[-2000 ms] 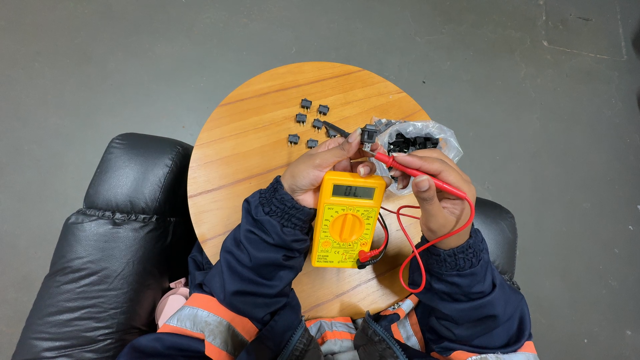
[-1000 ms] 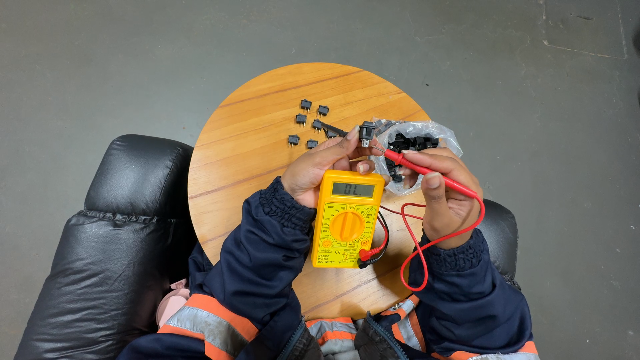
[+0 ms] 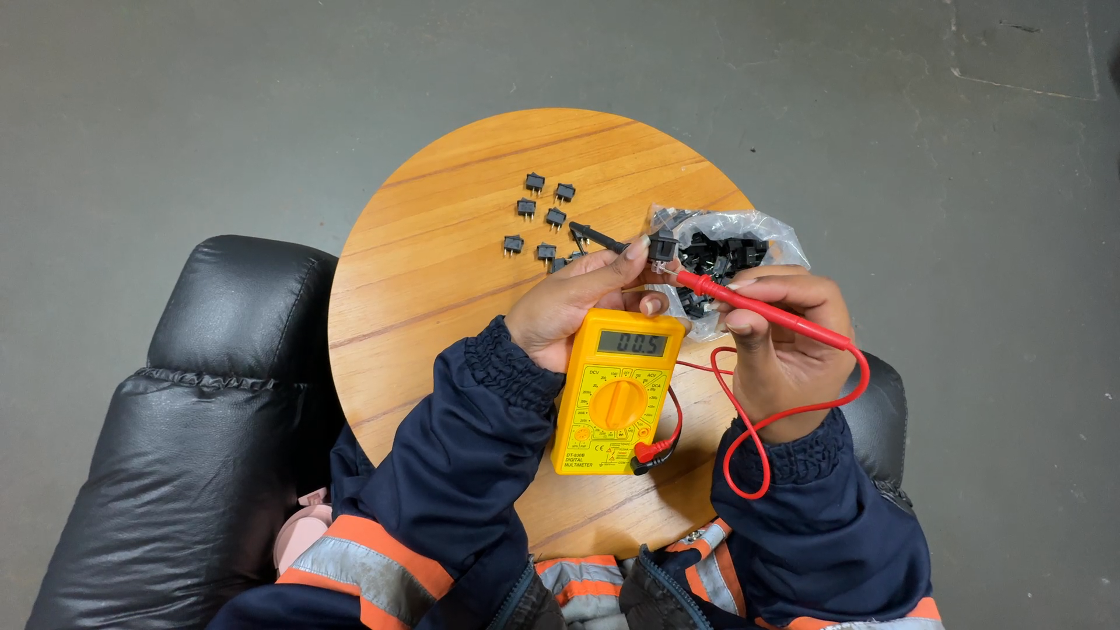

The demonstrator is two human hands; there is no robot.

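My left hand holds a black rocker switch upright between thumb and fingers, its metal terminals downward, along with a black test probe that points to the upper left. My right hand grips a red test probe, whose tip is at the switch's terminals; whether it touches cannot be told exactly. Just below my left hand is a yellow digital multimeter, its display lit with digits and red and black plugs at its lower right. Several black rocker switches stand on the table beyond my left hand.
Behind my right hand, an open clear plastic bag of black switches lies on the round wooden table. Black padded armrests flank the table. A pink object is at the lower left. The red lead loops below my right hand.
The multimeter's display, which showed an overload reading one second ago, now shows digits. The red probe remains near the switch's terminals, and both hands have hardly moved.
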